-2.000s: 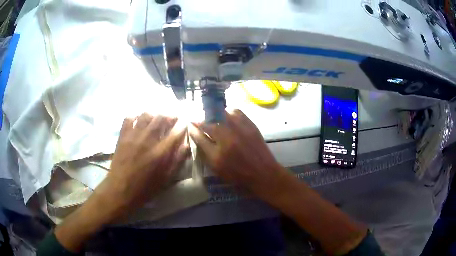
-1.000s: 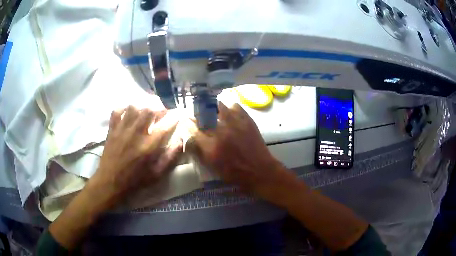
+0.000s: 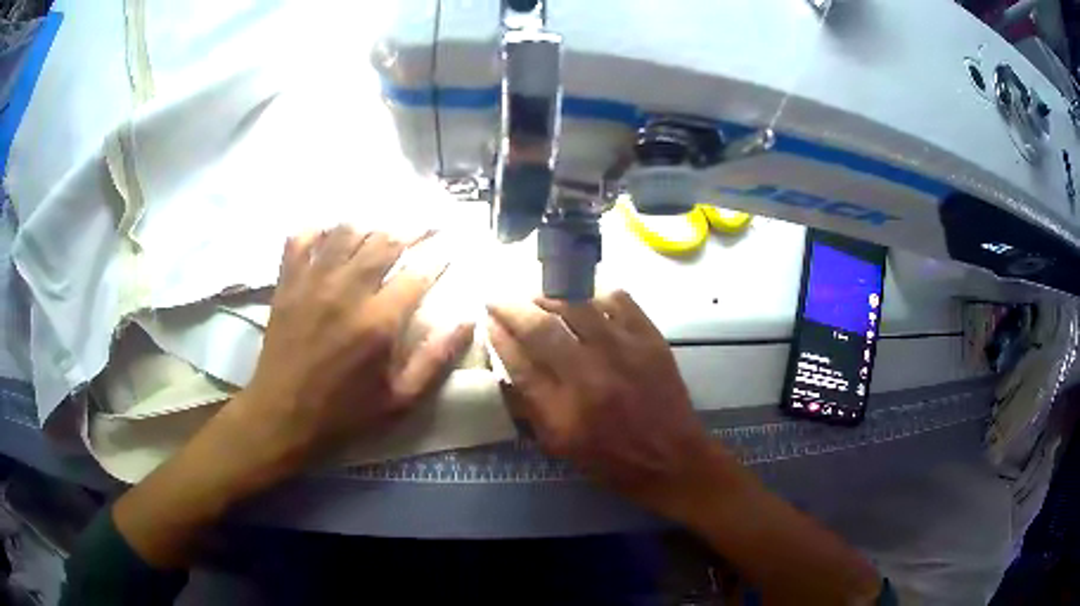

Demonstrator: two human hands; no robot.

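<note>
An off-white garment panel (image 3: 225, 178) lies spread left of the needle area, with a cream seam line down its left part. A smaller cream cloth piece (image 3: 438, 417) lies under and in front of my hands. My left hand (image 3: 344, 326) presses flat on the cloth, fingers slightly spread, thumb towards the needle. My right hand (image 3: 604, 385) is just in front of the grey attachment (image 3: 570, 255), its fingertips at the cloth's right edge. The white sewing machine (image 3: 699, 71) with a blue stripe stands above. The needle point is lost in lamp glare.
Yellow scissor handles (image 3: 669, 227) lie behind the attachment. A lit black smartphone (image 3: 839, 326) stands to the right. A cloth and plastic bundle (image 3: 1028, 367) is at the right end. A printed ruler (image 3: 758, 444) runs along the table's grey front edge.
The view has shifted, so the machine appears further right. My left hand's thumb is now spread towards my right hand, and my right fingers sit slightly further in front of the attachment, with a gap between the hands.
</note>
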